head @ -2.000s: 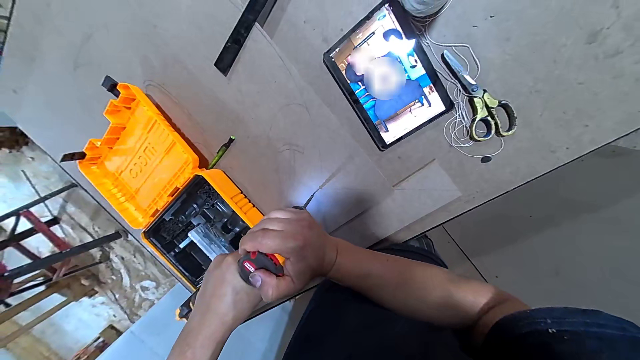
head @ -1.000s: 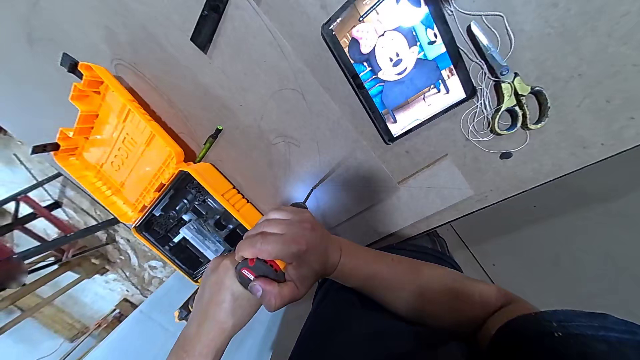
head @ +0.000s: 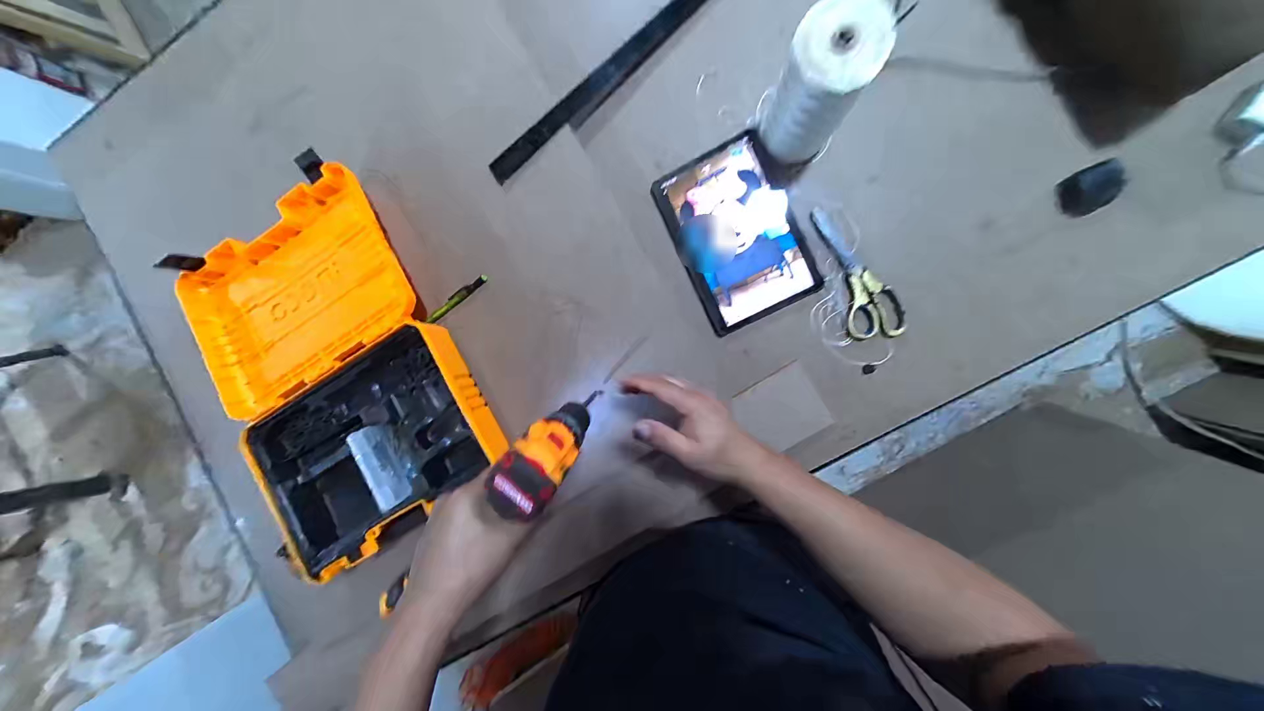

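My left hand [head: 472, 538] is wrapped around the handle of an orange and black cordless drill [head: 538, 464], whose bit points up and right, with light on the board before it. Beside the bit, my right hand [head: 696, 430] has its thumb and fingers apart and holds nothing. A thin dark line or rod [head: 625, 360] lies just beyond the bit; which it is cannot be told. Left of the drill is an open orange plastic tool case [head: 459, 380], with a clear packet [head: 383, 467] inside. A green and black marker or pen [head: 457, 299] lies by the case.
Farther up the board are a lit tablet [head: 739, 232], a white twine spool [head: 825, 79], scissors [head: 859, 281] with loose string, and a dark metal strip [head: 597, 89]. A dark object [head: 1091, 188] sits at right. The board's near edge runs beside my legs.
My right hand has come off the drill and moved right, its fingers now apart. The drill stays in my left hand, now lying over with its bit in sight. The view has widened.
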